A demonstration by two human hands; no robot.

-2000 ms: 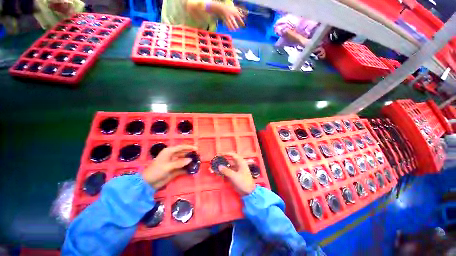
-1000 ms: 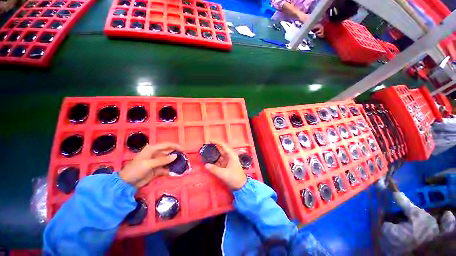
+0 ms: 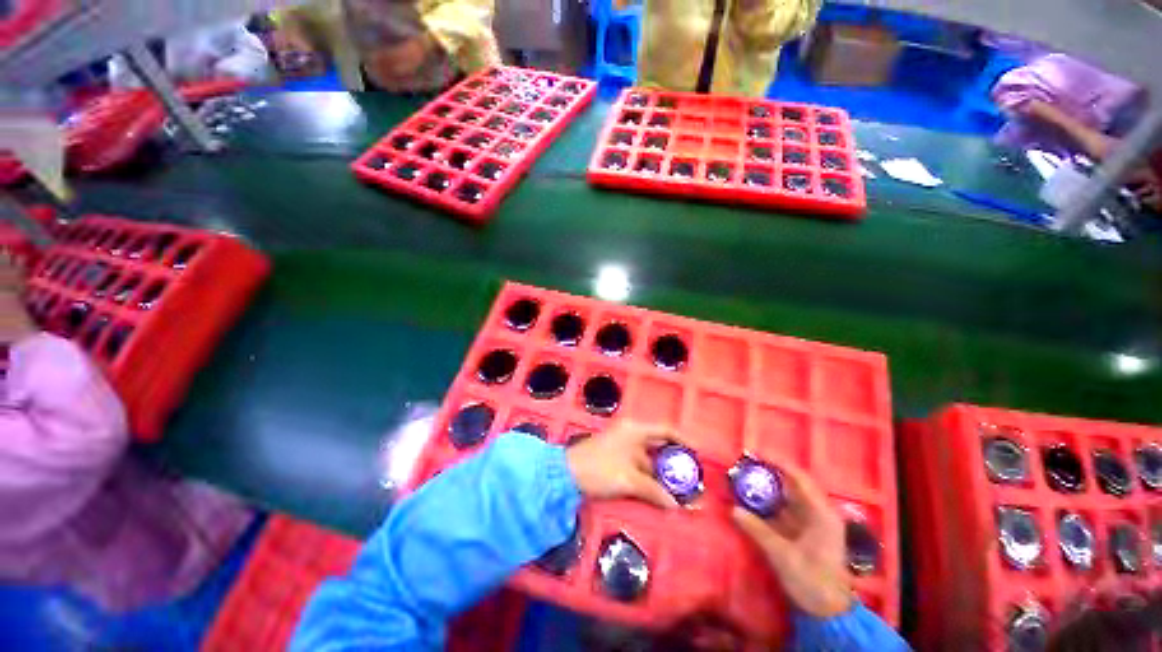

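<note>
The red work tray lies in front of me, with dark discs in its left pockets and bare pockets at its upper right. My left hand holds a round watch head by its edge over the middle of the tray. My right hand holds another watch head just to the right of it. Both faces are turned up and shine purple-white. The two watch heads are apart. My hands and sleeves hide some of the lower pockets.
A stack of filled red trays stands close at the right. Another tray stack and a person in a pink sleeve are at the left. Two filled trays lie across the green belt, with people behind them.
The view has swung left, so the trays sit further right and the left stack shows. The watch heads, dark before, now show purple-white faces. Both are still held.
</note>
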